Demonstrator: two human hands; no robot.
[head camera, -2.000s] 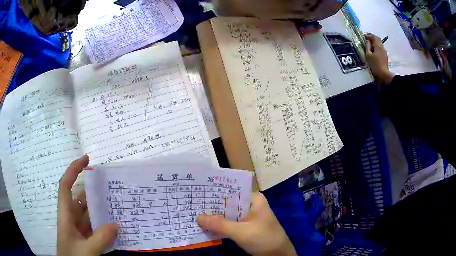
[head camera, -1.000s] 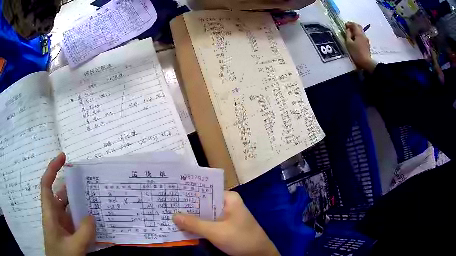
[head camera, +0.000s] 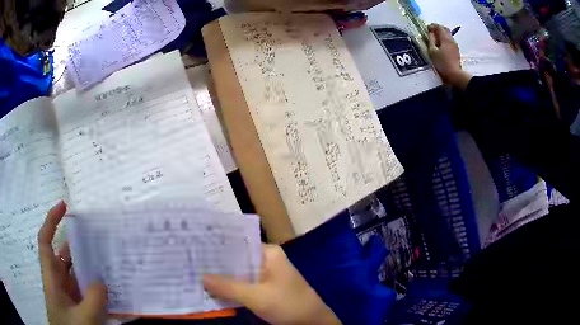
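Note:
A delivery note book (head camera: 168, 254), open at a white printed form with a strip of orange cover below, is held over the lower part of the open lined notebook (head camera: 146, 146). My left hand (head camera: 70, 279) grips its left edge, thumb on the page. My right hand (head camera: 273, 289) grips its right side, thumb on the form. The form's print is blurred. A lilac-pink delivery note (head camera: 127, 38) lies at the notebook's top edge. A thick record book (head camera: 311, 120) with a brown edge and handwritten columns lies to the right.
A number tag (head camera: 402, 52) with an 8 lies on the white table beyond the record book. Another person's hand (head camera: 445, 54) with a pen and dark sleeve is at the upper right. A blue plastic crate (head camera: 448, 197) stands below. Blue fabric (head camera: 350, 266) is near my right hand.
The papers, both hands and the held delivery note book have shifted left in the view. The form has become blurred. Both hands keep their grip on it.

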